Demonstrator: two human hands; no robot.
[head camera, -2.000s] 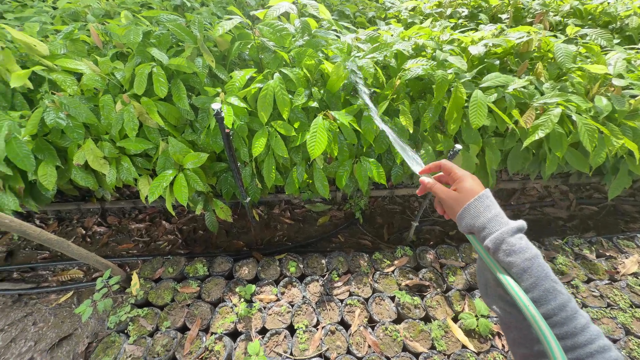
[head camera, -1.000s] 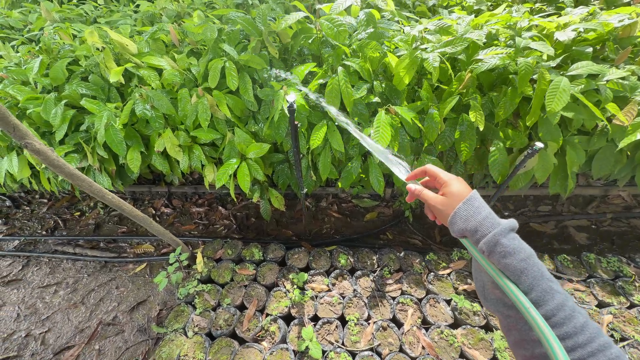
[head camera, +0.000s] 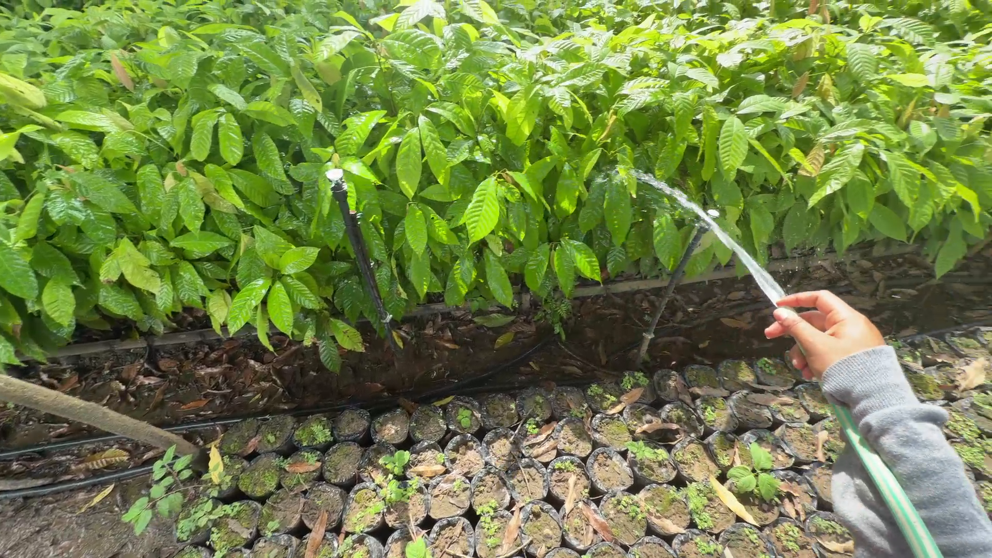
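My right hand (head camera: 825, 333), in a grey sleeve, grips the end of a green striped garden hose (head camera: 883, 480) at the right. The hose runs back along the underside of the forearm. From beside my fingertips a water jet (head camera: 721, 232) arcs up and left onto the leafy green seedlings (head camera: 480, 209). Below the hand stand rows of black nursery bags filled with soil (head camera: 608, 469), some with small weeds. My left hand is out of view.
A black sprinkler riser (head camera: 360, 248) with a white top stands at centre left, another riser (head camera: 670, 287) behind the jet. A wooden pole (head camera: 93, 411) slants in at lower left, near black irrigation pipes (head camera: 93, 484). Dry leaves litter the muddy strip between seedlings and bags.
The water jet first swung left across the leaves, and now lands lower and closer on them. The right hand has kept its grip on the hose. The view shifted left, then back right.
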